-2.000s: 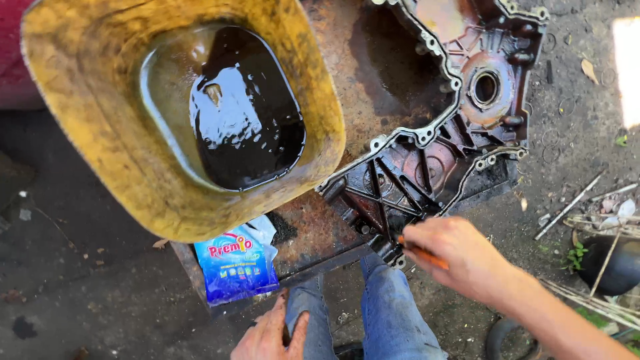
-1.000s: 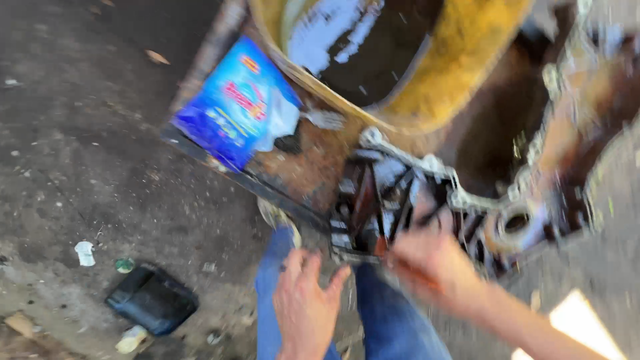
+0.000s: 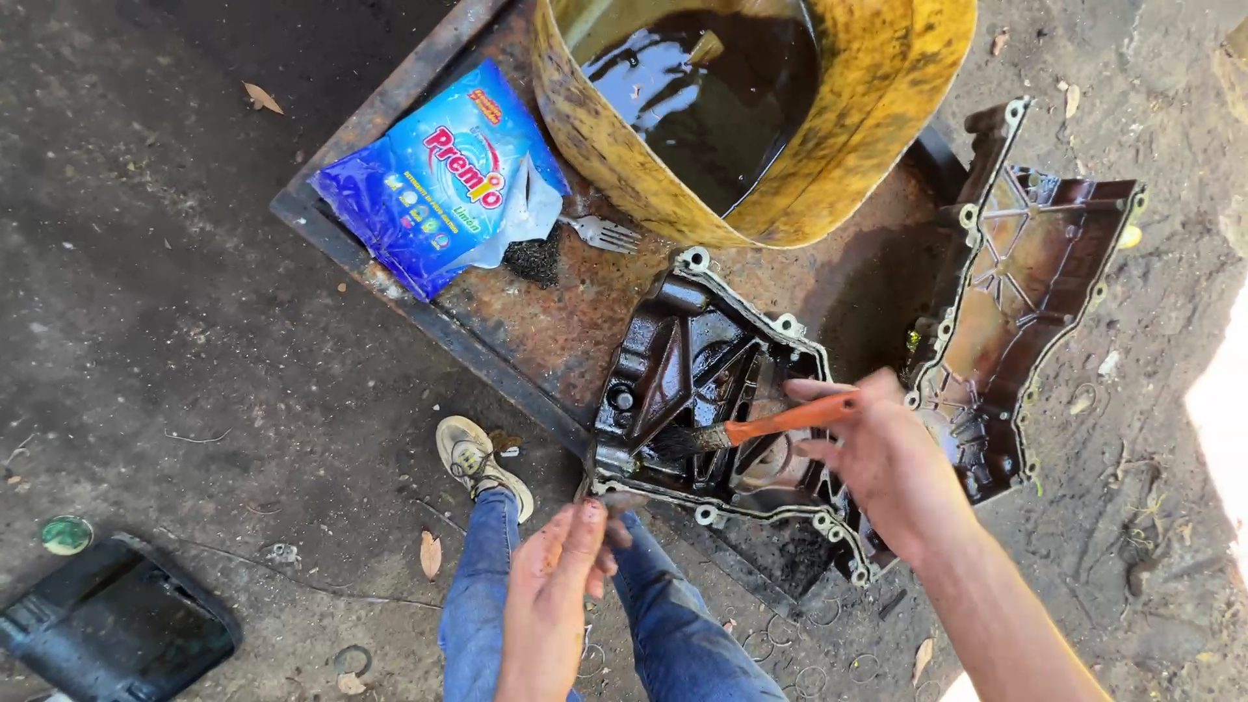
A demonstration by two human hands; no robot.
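Observation:
An oily metal engine cover casting lies on a rusty metal table, its ribbed inner side up. My right hand holds a paintbrush by its orange handle, and the dark bristles touch a wet recess near the casting's lower left. My left hand is at the casting's near edge; its fingertips are blurred, and whether they grip the rim I cannot tell. Above the casting stands a yellow plastic container with dark liquid in it.
On the table's left lie a blue detergent bag, a metal fork and a black scouring pad. The casting's other arm reaches to the right. A black plastic case and a shoe are on the dirt ground.
The casting has turned relative to the table and container. My left hand, away from the casting two seconds ago, is now at its near edge. The view has shifted.

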